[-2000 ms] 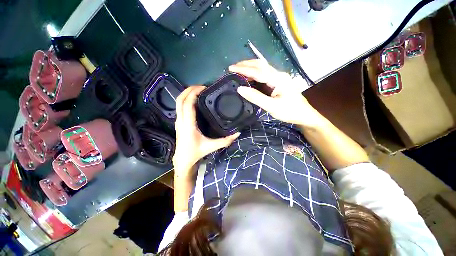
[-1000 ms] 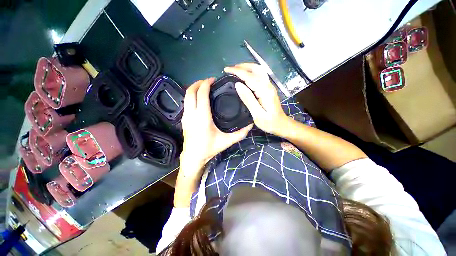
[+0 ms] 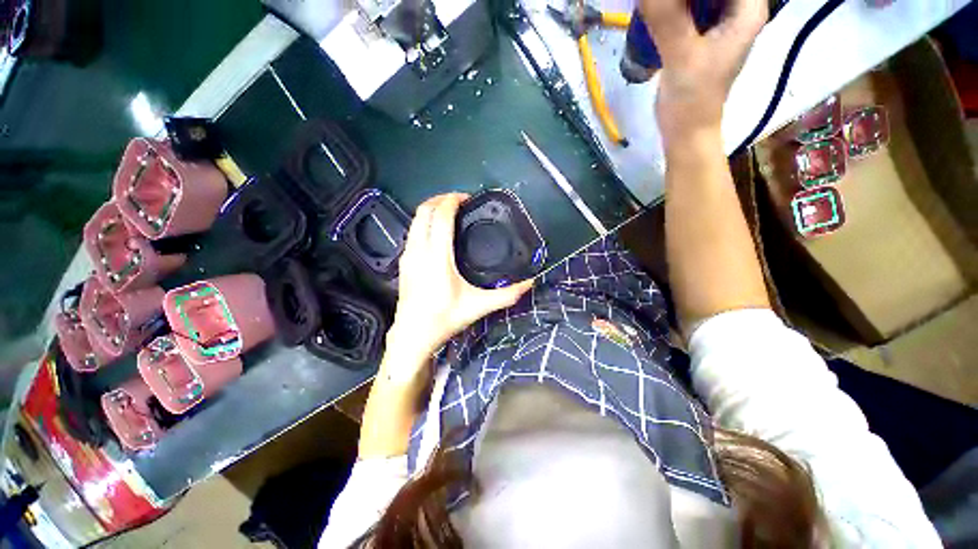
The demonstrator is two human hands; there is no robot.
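Note:
My left hand (image 3: pixel 438 281) grips a black end cover (image 3: pixel 495 240) from its left side, at the bench's front edge. The cover's round centre faces up; no pink housing shows under it. My right hand (image 3: pixel 702 48) is at the top right over the white surface, its fingers around the dark blue electric screwdriver (image 3: pixel 641 50), partly hidden by the hand and cut by the top edge. Loose black frames (image 3: pixel 327 164) lie left of my left hand. A slim silvery tool (image 3: pixel 562 182) lies right of the cover.
Pink housings (image 3: pixel 218 318) stand in groups at the left, beside a red printed sheet (image 3: pixel 102 477). A screw feeder (image 3: pixel 402 59) is at the top. Yellow-handled cutters (image 3: pixel 596 88) lie on the white surface (image 3: pixel 858 43). A cardboard box (image 3: pixel 901 231) at the right holds several pink units.
My right hand has left the cover and moved up and right to the screwdriver. My left hand still holds the cover. The view has shifted, showing more of the feeder and cutters.

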